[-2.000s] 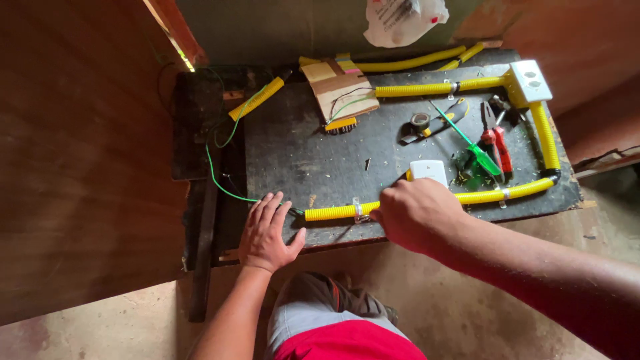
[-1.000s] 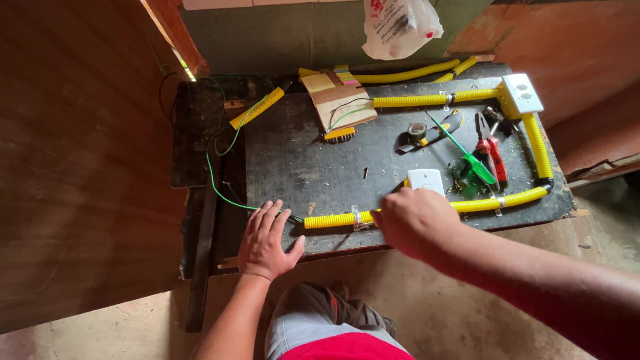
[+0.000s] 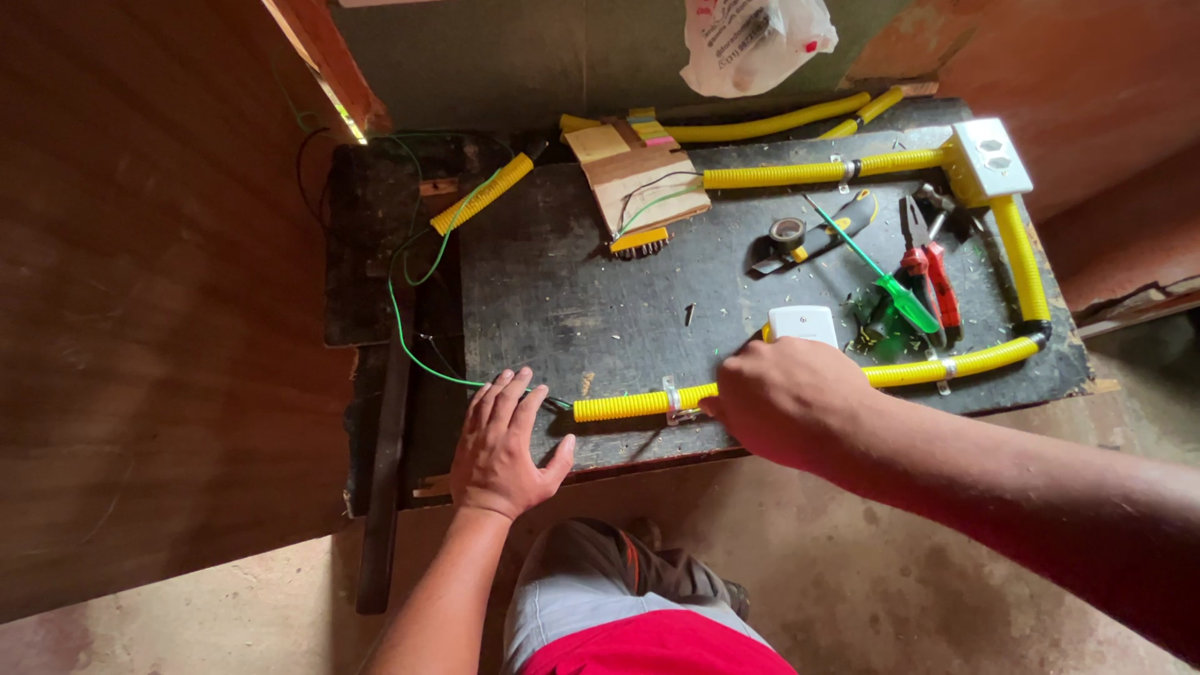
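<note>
My left hand (image 3: 506, 445) rests flat with fingers spread on the black board's near left edge, its fingertips by the green wire (image 3: 401, 328). That wire runs to the end of a yellow corrugated conduit (image 3: 619, 406), held by a metal clamp (image 3: 672, 401). My right hand (image 3: 783, 398) is a closed fist over the conduit, just below a white switch plate (image 3: 803, 324); what its fingers hold is hidden. Right of it lie a green screwdriver (image 3: 905, 300) and red-handled pliers (image 3: 937, 281). A white outlet box (image 3: 992, 157) joins conduits at the far right corner.
Behind lie a wooden piece (image 3: 647, 178) with wires, a roll of tape (image 3: 786, 232), a utility knife (image 3: 830, 241) and a loose conduit piece (image 3: 483, 194). More yellow tubing (image 3: 769, 127) lies along the back. A plastic bag (image 3: 750, 47) hangs above. A wooden panel (image 3: 169, 281) stands at left.
</note>
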